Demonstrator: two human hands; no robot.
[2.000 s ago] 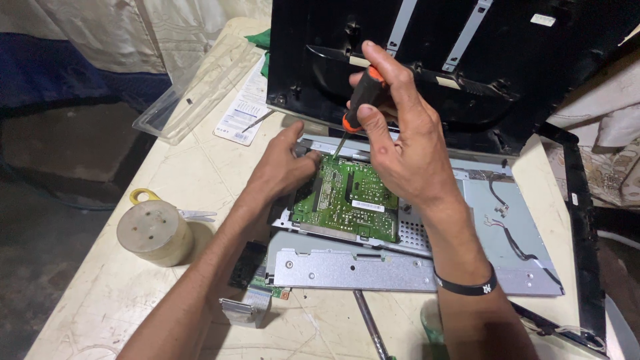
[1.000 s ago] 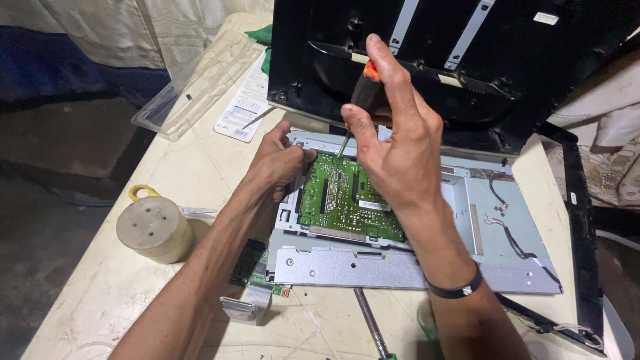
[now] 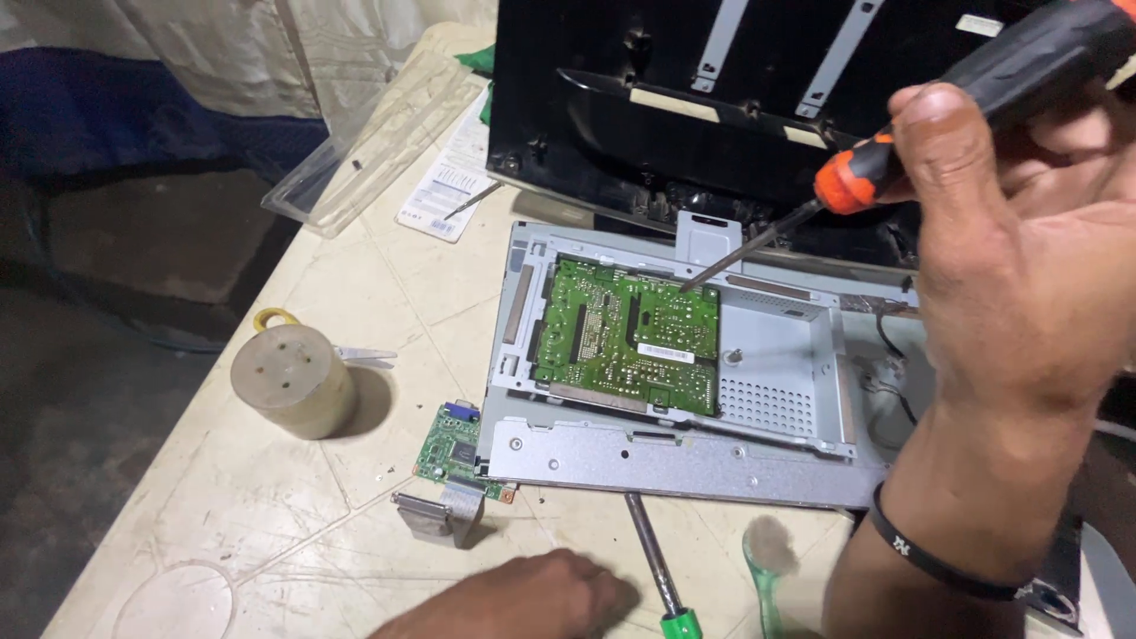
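Note:
My right hand (image 3: 1003, 204) grips a black and orange screwdriver (image 3: 852, 173), its blade tip over or on the upper right edge of a green circuit board (image 3: 621, 337). The board sits in a metal frame (image 3: 781, 355) with a perforated part. My left hand (image 3: 532, 599) rests low on the table, fingers curled and partly cut off by the view's lower edge; whether it holds anything cannot be seen. Just right of it lies a tool with a metal shaft and green handle (image 3: 679, 621). A smaller green board (image 3: 453, 448) with a ribbon cable lies left of the frame.
A black plastic housing (image 3: 603, 133) stands behind the frame. On the left are a round container (image 3: 288, 382), scissors (image 3: 368, 357), a clear plastic package (image 3: 337, 177) and a printed card (image 3: 444, 195) with a thin pointed tool (image 3: 472, 201). A green brush or spoon-like tool (image 3: 763, 568) lies in front.
My left hand has left the metal frame's upper left side and moved down to the near part of the table. My right hand has moved right, with the screwdriver now slanting.

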